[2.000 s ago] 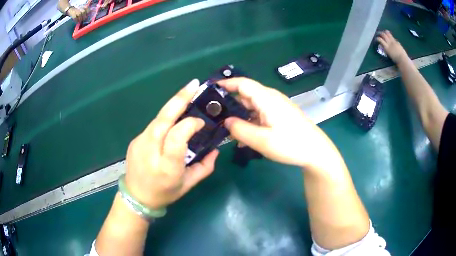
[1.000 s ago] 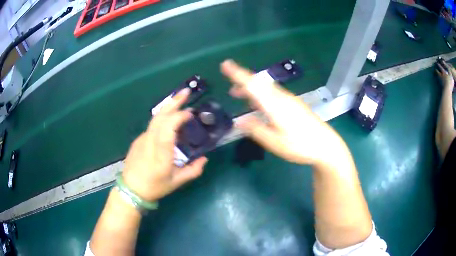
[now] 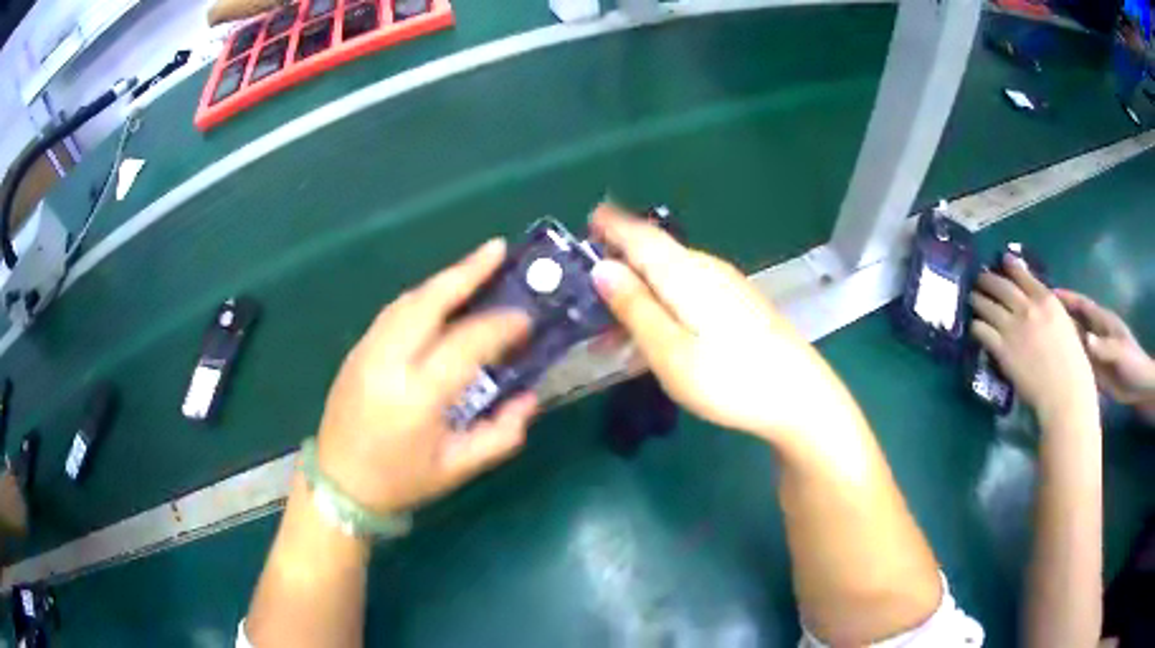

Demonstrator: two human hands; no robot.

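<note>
A black phone unit (image 3: 538, 323) is held back side up above the rail, with a pale round disc near its top and a white label at its lower left end. My left hand (image 3: 424, 361) holds it by the lower left, fingers over the back and thumb beneath. My right hand (image 3: 671, 310) is at its upper right edge, fingertips and thumb at the corner; the image is blurred there. A dark ragged patch (image 3: 640, 415) lies on the green bench below the hands.
Phones lie on the green belt (image 3: 304, 317), one at the left (image 3: 215, 361). A metal post (image 3: 897, 139) stands right of my hands on the pale rail (image 3: 190, 513). Beside it lies a waiting phone (image 3: 937, 285). Another person's hands (image 3: 1045, 336) hold a phone. A red tray (image 3: 317, 51) is far back.
My right hand was off the phone one second ago and is back at its upper right edge. Belt phones have moved left. The other person's hands have come in beside the waiting phone.
</note>
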